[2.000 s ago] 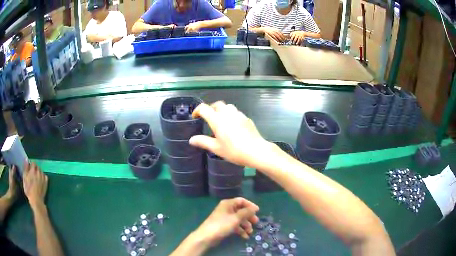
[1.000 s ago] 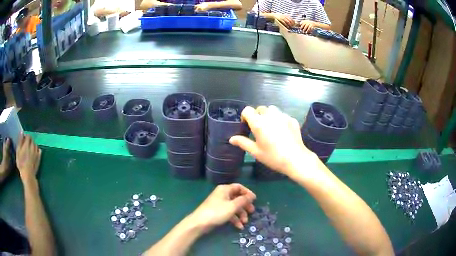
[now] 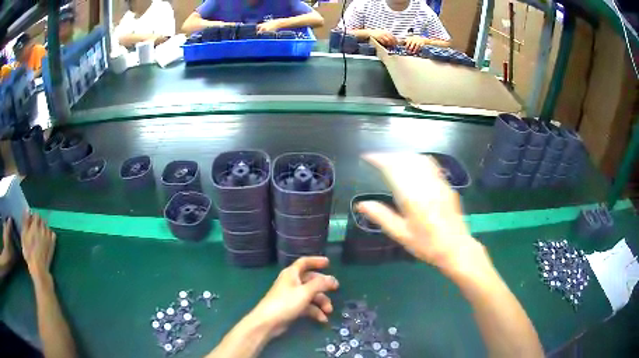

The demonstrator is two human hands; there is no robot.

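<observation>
Two tall stacks of dark grey housings stand side by side in front of me, the left stack [image 3: 242, 210] and the right stack [image 3: 303, 210], open tops up with central posts. A shorter stack [image 3: 371, 238] stands right of them, and another stack [image 3: 452, 171] is partly hidden behind my right hand. My right hand [image 3: 424, 210] is blurred, fingers and thumb apart, above the short stack, with nothing seen in it. My left hand [image 3: 301, 290] is low before the tall stacks, fingers curled; whether it holds a small part is unclear. A pile of small fittings [image 3: 361, 332] lies beside it.
More fittings [image 3: 182, 318] lie left, and another pile [image 3: 562, 269] lies right by a white sheet [image 3: 615, 273]. Single housings [image 3: 188, 213] stand left. Several stacks [image 3: 511, 150] stand far right. A neighbour's hands [image 3: 36, 241] are at left. Workers sit opposite by a blue tray [image 3: 249, 50].
The second tall stack has gained height. My right hand has moved from the first stack to the second, let go of its top housing and moved right. My left hand stays low near the fittings.
</observation>
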